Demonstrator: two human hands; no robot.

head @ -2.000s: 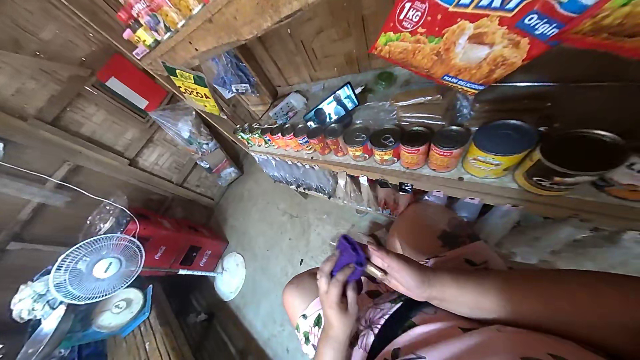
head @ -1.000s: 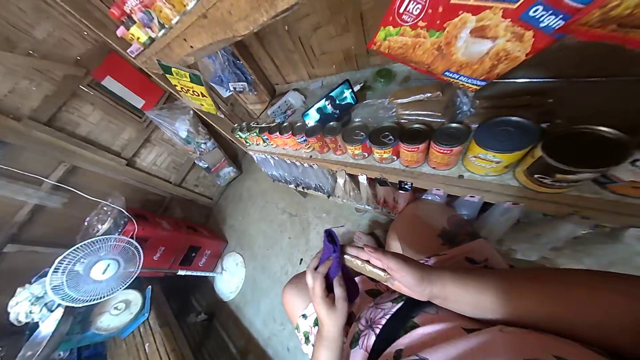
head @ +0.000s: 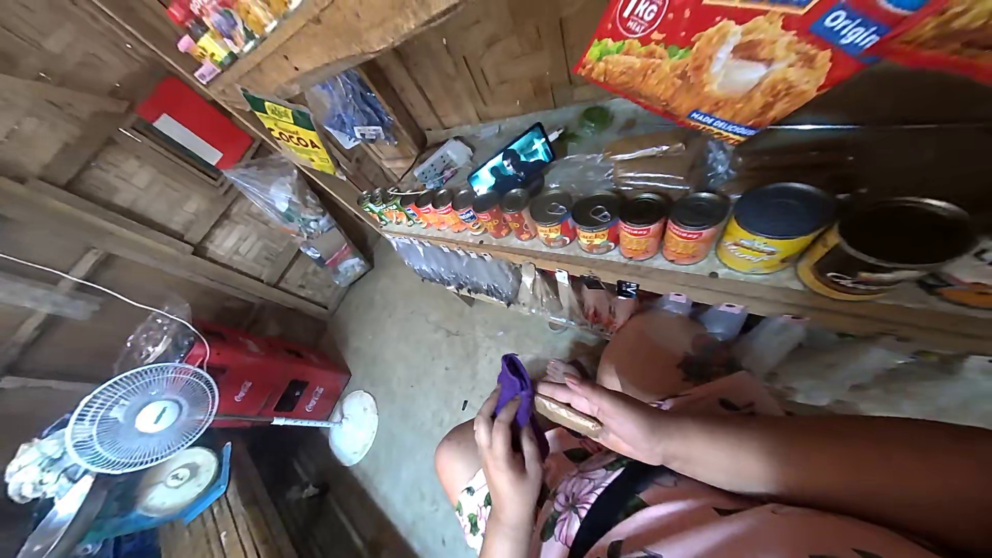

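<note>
My left hand [head: 508, 457] is closed around a purple cloth [head: 517, 387], its fingers bent over the fabric. Close on its right, my right hand [head: 612, 415] holds a flat, tan-brown object [head: 568, 416] with a pale edge; the picture does not settle what it is. The cloth and the brown object lie side by side above my lap, over a pink floral garment [head: 577, 496]. The palm side of my right hand is hidden.
A wooden shelf [head: 659, 281] ahead bears a row of cans [head: 597, 223] and a lit phone [head: 513, 159]. Plastic packets [head: 457, 267] hang beneath it. At left stand a white fan [head: 143, 418], a red cooler [head: 271, 372] and a blue weighing scale [head: 182, 480].
The purple cloth, spread upright beside the brown object a second ago, is now more bunched under my left fingers. My right hand still holds the brown object.
</note>
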